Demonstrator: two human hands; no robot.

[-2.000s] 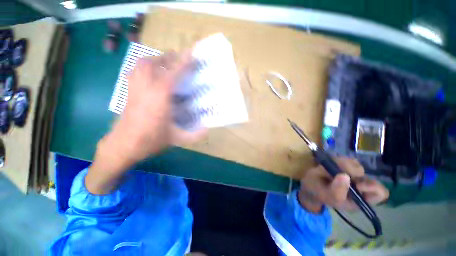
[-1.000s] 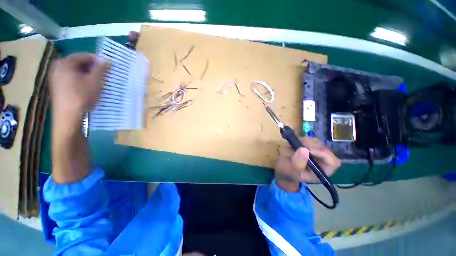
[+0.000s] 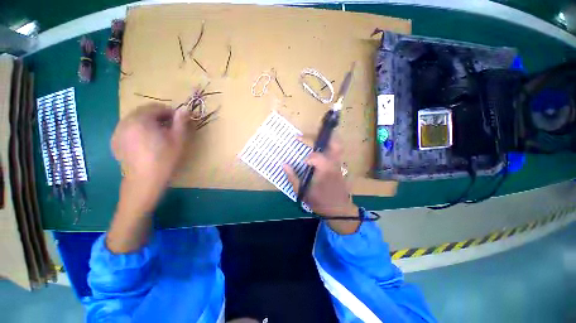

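Observation:
My right hand (image 3: pixel 328 180) holds the black soldering iron (image 3: pixel 324 131), its metal tip pointing up and away over the cardboard. The same hand lies over the right part of a white striped panel (image 3: pixel 273 148), which rests tilted on the tan cardboard sheet (image 3: pixel 221 158). My left hand (image 3: pixel 148 140) is blurred, at the near left side of a tangled pile of thin dark wire leads (image 3: pixel 205 115). Its fingertips are near the pile; whether they grip a lead cannot be told. Pale solder wire coils (image 3: pixel 317 86) lie on the cardboard.
A part-wired striped panel (image 3: pixel 61 139) lies on the green mat at left. Dark reddish wire bundles (image 3: pixel 86 58) are at upper left, brown cardboard dividers (image 3: pixel 22 170) at far left. The speckled tray (image 3: pixel 391 151) at right holds black equipment and a metal-rimmed box (image 3: pixel 435 129).
The striped panel in my left hand has been let go and now lies on the cardboard under my right hand. My left hand moved right to the wire pile. The iron now points more upward.

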